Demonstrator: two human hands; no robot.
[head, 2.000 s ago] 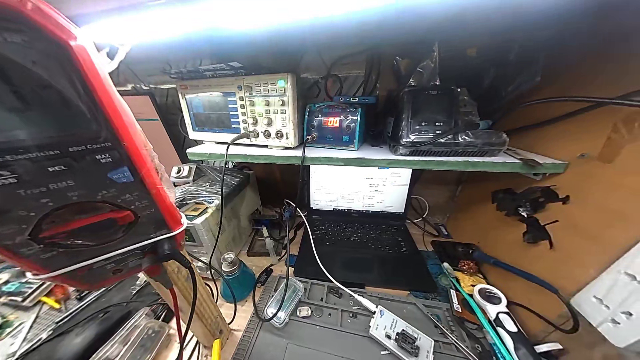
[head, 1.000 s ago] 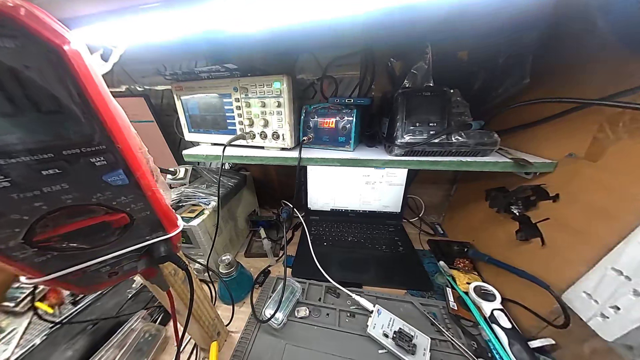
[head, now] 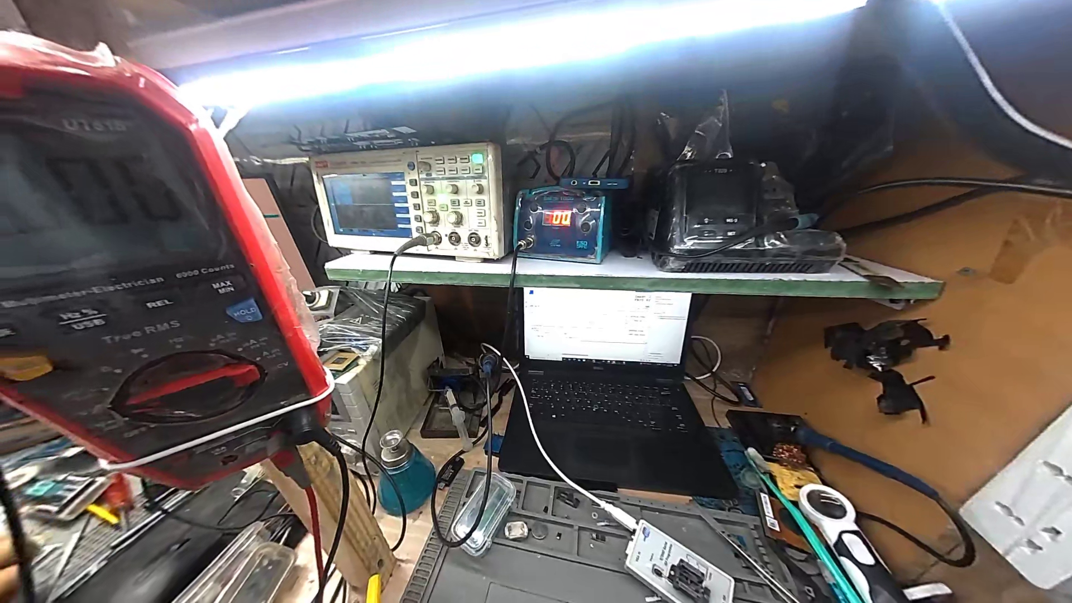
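Neither of my hands can be made out for certain; a small blurred, skin-toned shape at the lower left edge is too cut off to identify. A red and black digital multimeter point(head: 167, 335) looms close at the left, with a white band around its lower part and red and black leads hanging below. A laptop point(head: 603, 419) stands open with its screen lit. From it, a white cable point(head: 544, 431) runs towards a white chip programmer with a black socket point(head: 678, 569) on the grey work mat point(head: 519, 578). A clear plastic case point(head: 484, 512) lies on the mat's left part.
On the green-edged shelf point(head: 636, 283) stand an oscilloscope point(head: 410, 201), a blue power unit with a red display point(head: 563, 222) and a plastic-wrapped black device point(head: 720, 218). A blue bottle point(head: 404, 477) is beside a wooden post point(head: 335, 519). A white-handled magnifier point(head: 850, 536) and cables lie right.
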